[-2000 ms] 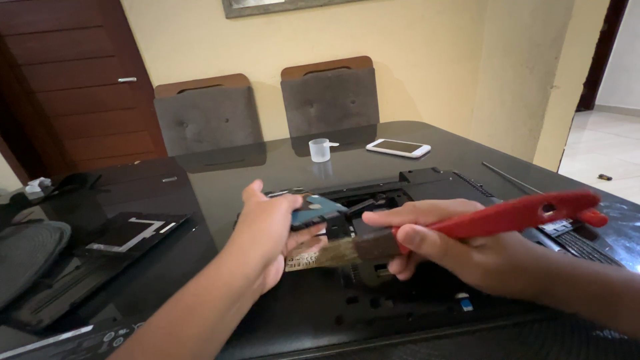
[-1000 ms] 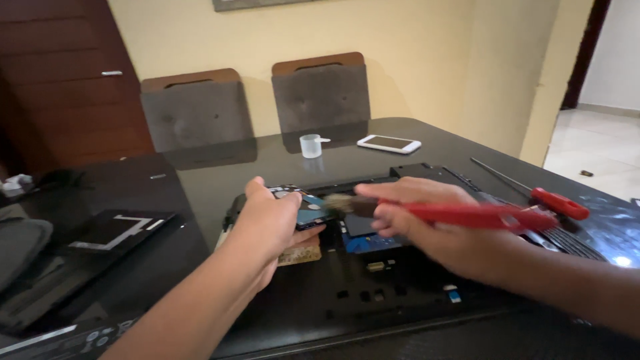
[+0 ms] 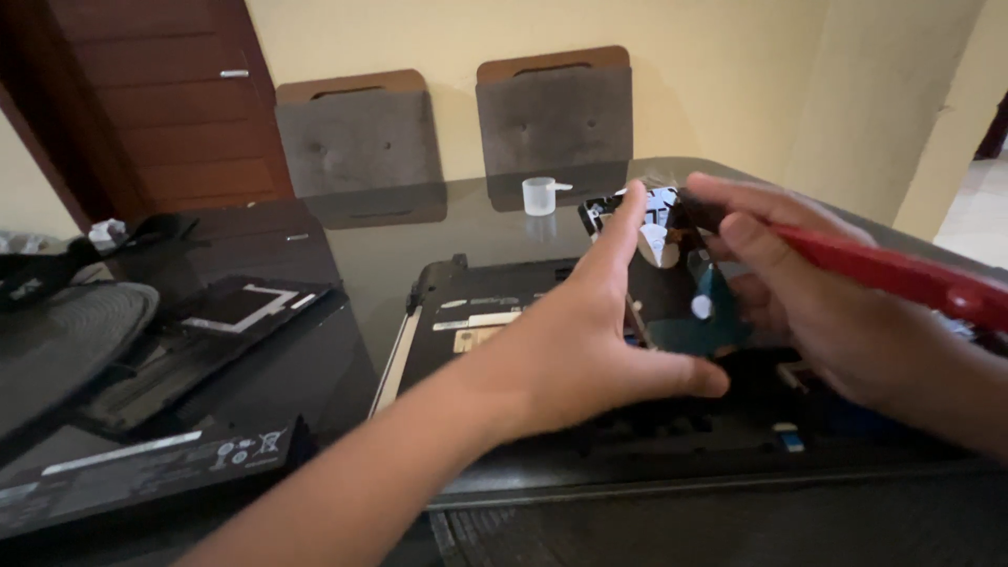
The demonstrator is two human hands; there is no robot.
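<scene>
My left hand (image 3: 583,339) grips the left edge of a 2.5-inch hard drive (image 3: 677,283), which is tilted up with its shiny side and green circuit board showing. In my right hand (image 3: 835,315) is a brush with a red handle (image 3: 898,272); its bristles lie at the drive's upper right, blurred. The right fingers are close to the drive's right edge, and whether they touch it I cannot tell. Beneath both hands lies an opened black laptop base (image 3: 504,283), underside up, partly covered by my hands and forearms.
A small clear measuring cup (image 3: 539,197) stands behind the laptop. To the left are a black cover panel (image 3: 244,307), a round woven placemat (image 3: 63,339) and a laptop battery (image 3: 150,472). Two grey chairs (image 3: 555,118) stand beyond the glossy dark table (image 3: 378,252).
The hard drive, lying flatter in my left hand before, is now tilted upright. My right hand has moved the brush to the drive's upper right side. The view has shifted.
</scene>
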